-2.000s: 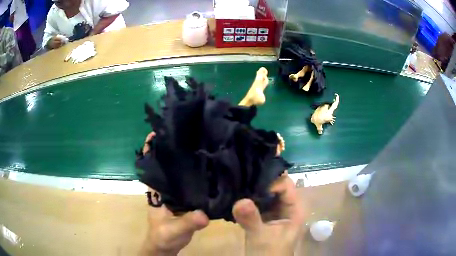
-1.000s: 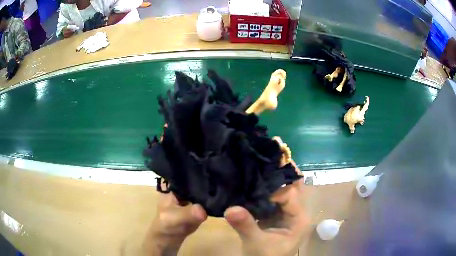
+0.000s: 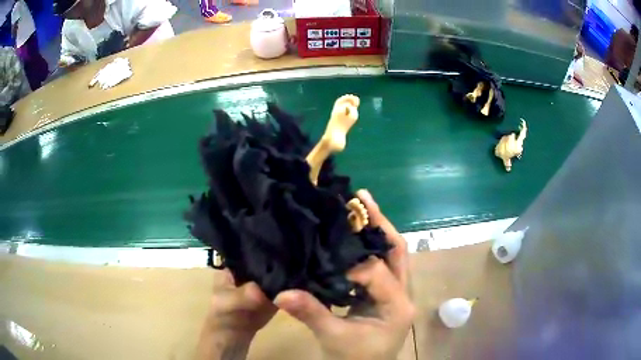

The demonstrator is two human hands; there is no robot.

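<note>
The black figure assembly (image 3: 274, 211) is a bushy mass of ragged black pieces, held up over the near bench edge and the belt. A cream leg with a bare foot (image 3: 339, 126) sticks up from its top right. A second small cream foot (image 3: 357, 214) shows at its right side. My left hand (image 3: 235, 313) grips it from below left, its fingers mostly hidden behind the mass. My right hand (image 3: 362, 302) grips it from below right, thumb in front and fingers round the right side.
The green belt (image 3: 126, 176) carries another black figure (image 3: 479, 91) and a cream part (image 3: 509, 146). Two white glue bottles (image 3: 455, 312) (image 3: 507, 246) lie near the grey metal box (image 3: 576, 246). Beyond the belt are a red box (image 3: 340, 36), a pinkish-white jar (image 3: 269, 35) and a seated person (image 3: 112, 28).
The held assembly has turned and tilted, so more of the leg shows. My right hand has shifted round its side. The black figure and cream part on the belt appear farther right than at first.
</note>
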